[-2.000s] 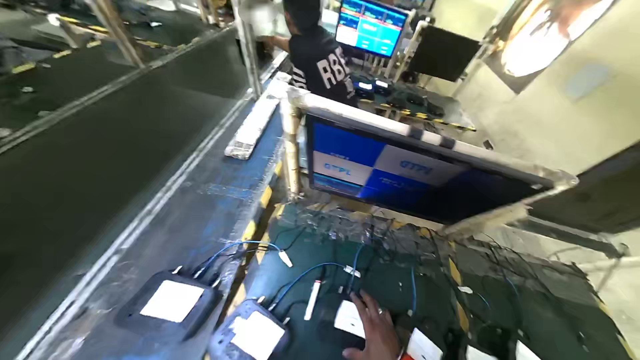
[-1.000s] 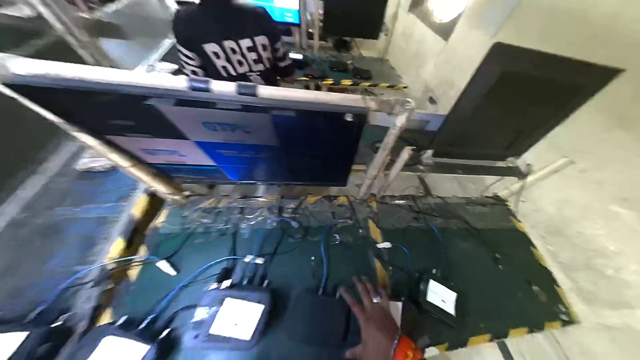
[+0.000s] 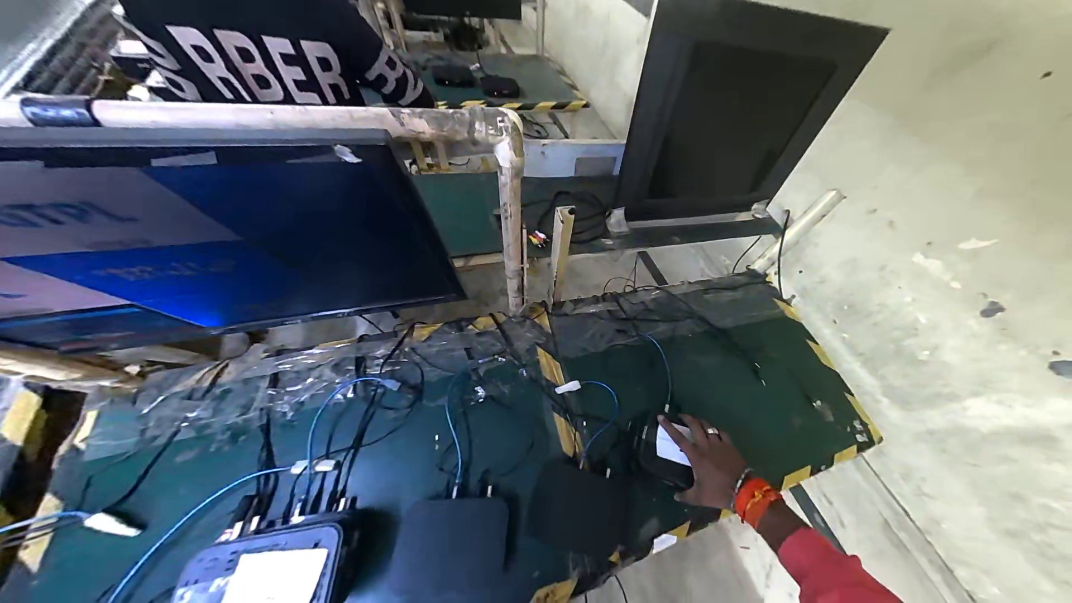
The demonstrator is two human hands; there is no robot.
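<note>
My right hand (image 3: 712, 461), with a ring and a red-orange wrist band, rests its spread fingers on a small black set-top box (image 3: 651, 456) bearing a white label. A blue cable runs into the back of that box. Left of it sit two plain black boxes, one (image 3: 579, 507) near a yellow-black tape strip and another (image 3: 452, 544) with a blue cable plugged in. A larger black box (image 3: 339, 553) with a white label and several cables stands at the lower left. My left hand is out of view.
A monitor (image 3: 251, 234) stands behind a taped pipe frame (image 3: 452, 124). Loose cables and clear plastic wrap cover the green table's (image 3: 779, 394) back edge. A dark panel (image 3: 737, 109) leans near the wall at right. Across the frame is a person in a dark shirt (image 3: 260, 59).
My right hand has moved rightward along the table, from beside a plain black box to the labelled box at the right. The view has swung right and closer.
</note>
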